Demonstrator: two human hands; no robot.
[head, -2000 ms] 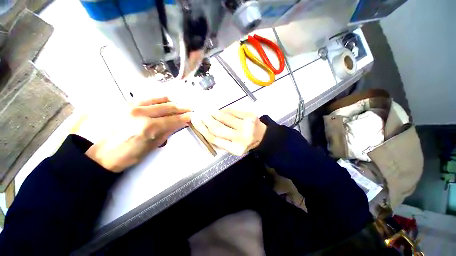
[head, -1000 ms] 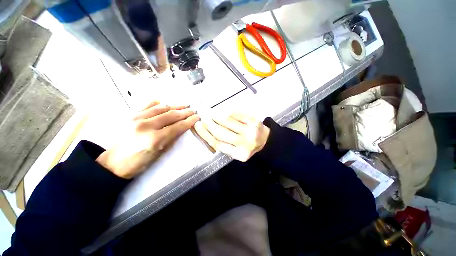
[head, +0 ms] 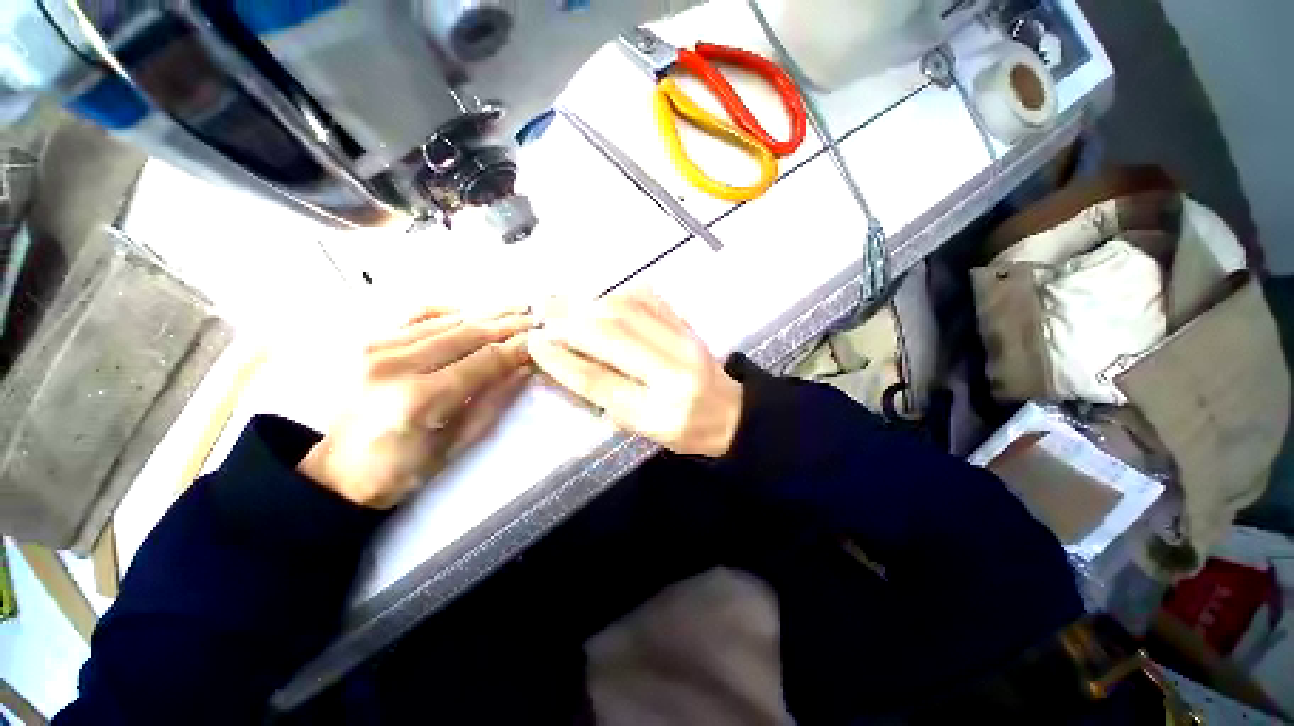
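Note:
My left hand and my right hand meet at the fingertips over the white table, near its front edge. A narrow tan strip shows only as a small bit under the right fingers; the hands hide the rest. The fingertips of both hands seem to pinch it. The white sewing machine head stands above and behind the hands, with its round tension knob sticking out. The needle area is partly hidden and overexposed.
Scissors with red and yellow handles, a slim grey tool, a hanging cord and a white roll lie right of the machine head. Stacked grey-brown pieces lie at left. A beige workpiece and a clear packet are beyond the table at right.
The strip, seen at more length before, is now mostly covered by the right hand. Both hands stay together at the fingertips. The view has shifted, with the machine head further left in it.

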